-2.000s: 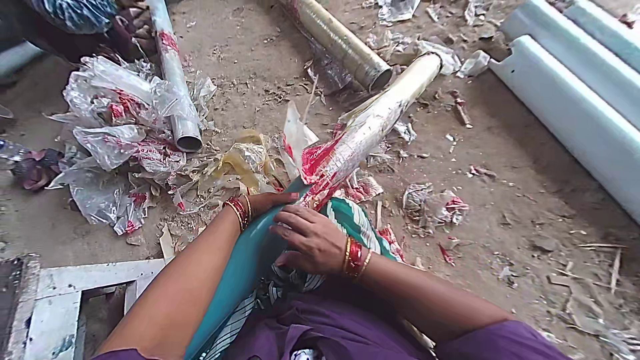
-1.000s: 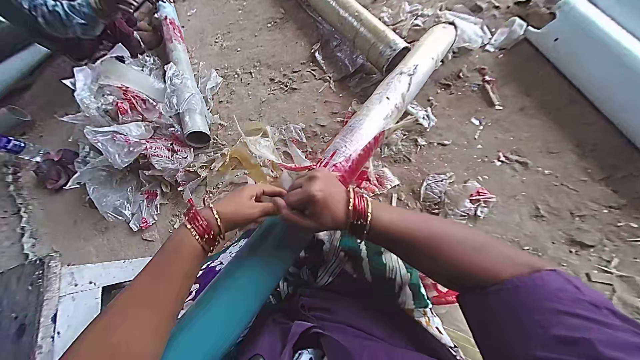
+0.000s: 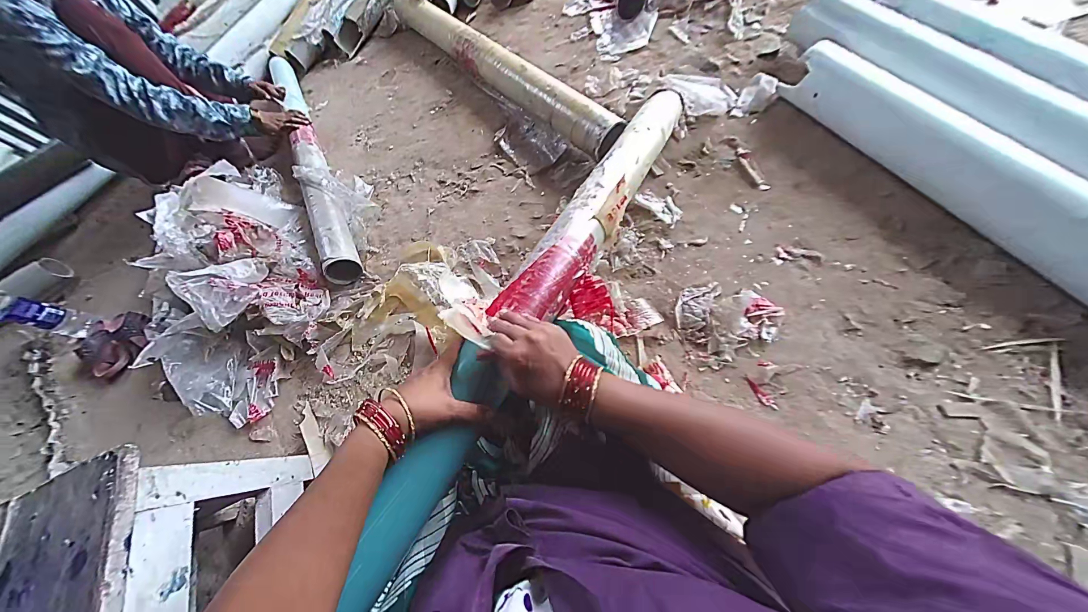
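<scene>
A long pipe [image 3: 416, 501], teal at the near end and covered farther out by red-printed and pale plastic film [image 3: 548, 276], runs from my lap toward the upper right. My left hand [image 3: 438, 391] wraps around the teal part, thumb across it. Just beyond it, my right hand [image 3: 531, 353] pinches the edge of the film where the teal surface begins. A loose flap of film [image 3: 467, 321] stands up beside my right fingers. The underside of the pipe is hidden.
Torn plastic film [image 3: 225, 289] lies in a heap at left. Another person's hands [image 3: 276, 115] rest on a second pipe [image 3: 327, 221]. A yellowish pipe [image 3: 518, 81] lies ahead, pale blue channel-like pieces [image 3: 926, 153] at right. A white wooden frame [image 3: 161, 544] stands at lower left.
Both hands were together at the film's edge one second ago; now my left hand is around the teal pipe, apart from the right. The view has tilted up, showing more of the other person.
</scene>
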